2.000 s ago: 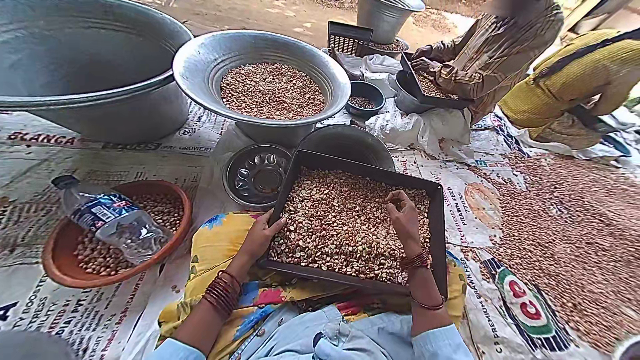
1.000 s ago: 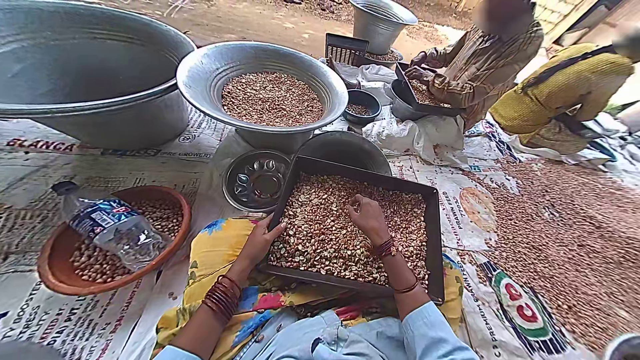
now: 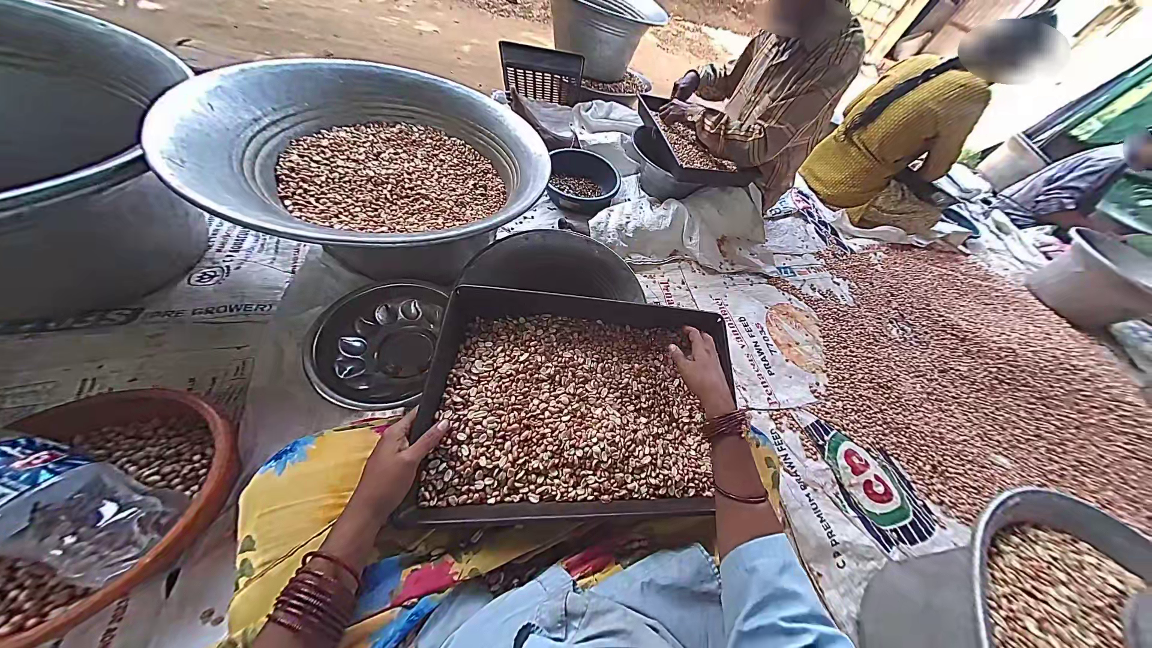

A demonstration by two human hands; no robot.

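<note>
A black rectangular tray (image 3: 558,515) of split reddish and pale nuts or seeds (image 3: 576,405) rests on my lap, over yellow floral cloth. My left hand (image 3: 400,463) grips the tray's left wall, thumb over the rim. Inside the upper right corner, my right hand (image 3: 702,369) touches the tray's contents and side, its fingers apart; whether it pinches anything I cannot tell. Beyond the tray lie a dark round pan (image 3: 549,261) and a metal plate with moulded hollows (image 3: 328,351). A wide metal basin (image 3: 216,117) holding more of the seeds stands behind them.
On the left are a large metal tub (image 3: 90,243) and a clay bowl (image 3: 225,441) with a plastic bottle (image 3: 81,513) on its contents. Seeds spread over printed sacks (image 3: 972,351) at right, near a metal container (image 3: 999,513). Several people sit beyond, one holding a black tray (image 3: 693,171).
My right hand has moved from the middle of the seeds to the tray's upper right corner. My left hand still holds the left side.
</note>
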